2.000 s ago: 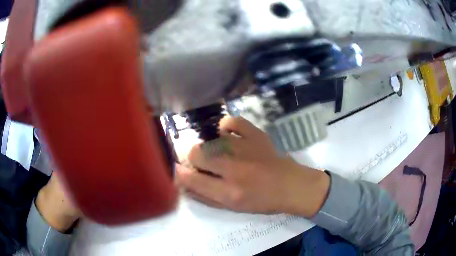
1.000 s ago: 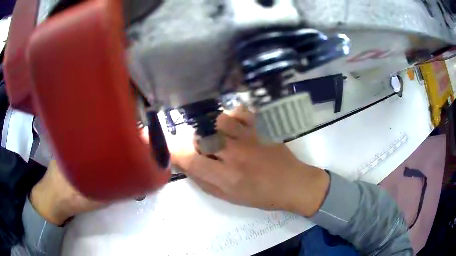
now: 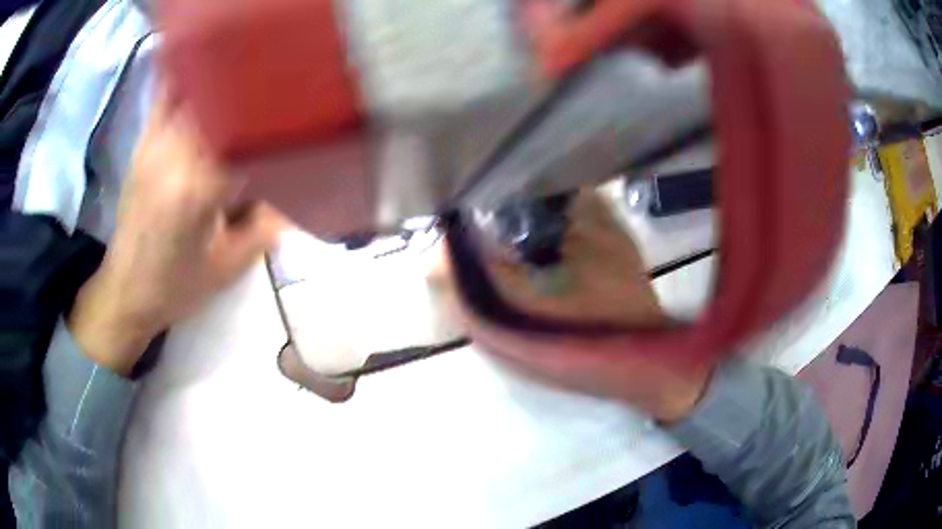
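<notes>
The sewing machine head [image 3: 444,72] looms blurred across the top centre, with a red block at its left. The red looped guard [image 3: 770,186] stands in front of my right hand. My left hand [image 3: 170,227] is at the left of the bed, its fingertips partly hidden behind the red block; whether it holds anything cannot be told. My right hand [image 3: 589,274] is behind the guard, beside small dark and shiny parts under the head; its fingertips are hidden. The pale bed cover [image 3: 362,320] shows between my hands, with a dark seam along its edge.
Dark cloth [image 3: 36,258] and a pale grey-blue strip [image 3: 72,134] lie at the left. A black box-like item [image 3: 682,192] is under the machine arm. At the right are a yellow packet [image 3: 907,201] and a pink surface [image 3: 816,398] bearing a black strip [image 3: 876,398].
The view of the machine head has shifted, and the red guard now appears at right of centre. My left hand has moved up and away from my right hand. The bed cover is now exposed.
</notes>
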